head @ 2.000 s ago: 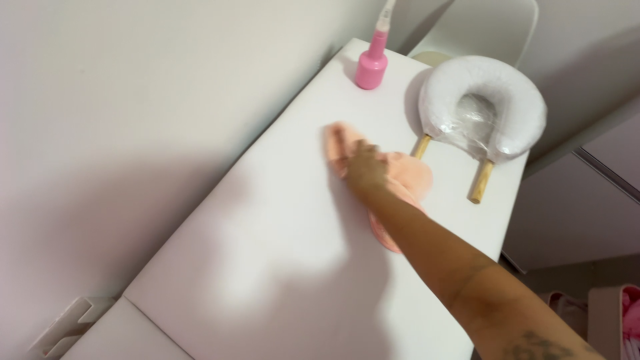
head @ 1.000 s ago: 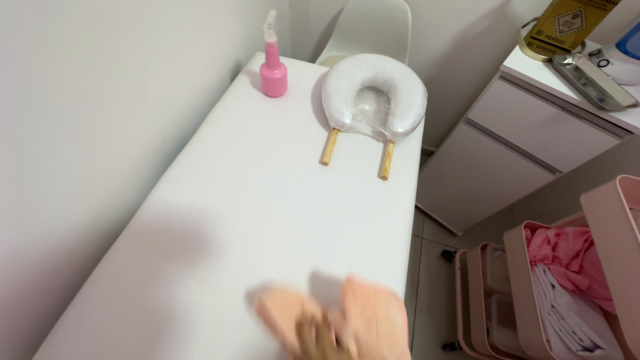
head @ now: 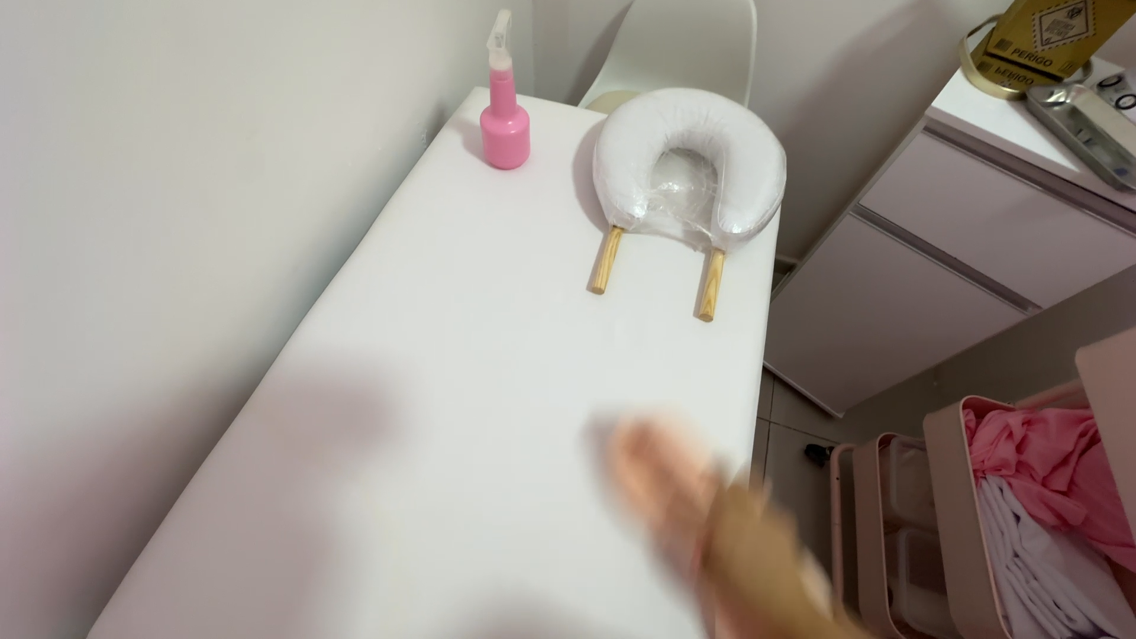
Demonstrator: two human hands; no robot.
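My right hand [head: 750, 541], blurred by motion, is at the lower right of the head view, over the right edge of a white massage table [head: 497, 373]. It presses a peach-coloured cloth [head: 661, 479] against the tabletop. My left hand is out of view. At the table's far end stands a pink spray bottle [head: 506, 138] with a clear nozzle, upright. To its right lies a white horseshoe-shaped face cradle cushion [head: 750, 169] wrapped in clear plastic, with two wooden pegs [head: 712, 284] pointing toward me.
A white chair [head: 692, 53] stands behind the table. At right is a white drawer cabinet [head: 941, 266] bearing a metal tray [head: 1083, 133] and a yellow box [head: 1047, 44]. Nearer is a pink trolley [head: 963, 506] holding pink [head: 1038, 461] and white cloths [head: 1047, 568].
My right hand has moved with the cloth from near the face cradle down the table, then to its right edge. The view has shifted, bringing the cabinet and trolley further into sight.
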